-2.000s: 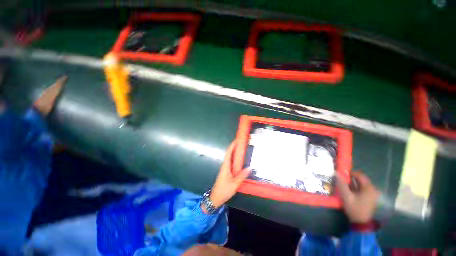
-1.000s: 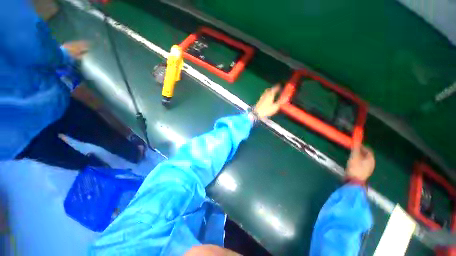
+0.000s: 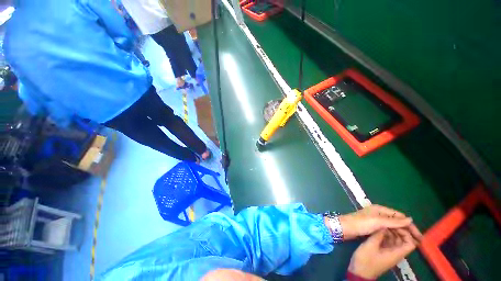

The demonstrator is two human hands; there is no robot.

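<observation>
My left hand [image 3: 376,221], with a metal watch at the wrist, reaches over the white strip at the lower right. My right hand [image 3: 383,251] is just below it, and the fingers of both hands meet. Whether anything is between the fingertips cannot be told. A tablet in a red frame [image 3: 457,235] lies right beside the fingertips, cut off by the picture's edge. Another open tablet [image 3: 360,108] in a red-orange frame lies farther up the rear lane.
A yellow electric screwdriver [image 3: 281,117] lies on the green bench by a small round dish [image 3: 270,110]. A blue stool [image 3: 184,189] stands on the floor. A person in a blue smock [image 3: 77,60] stands at left. A cardboard box [image 3: 188,13] is at the far end.
The view has swung left along the bench. My hands have left the sides of the red-framed tablet and come together. The stool and the standing person now show more fully.
</observation>
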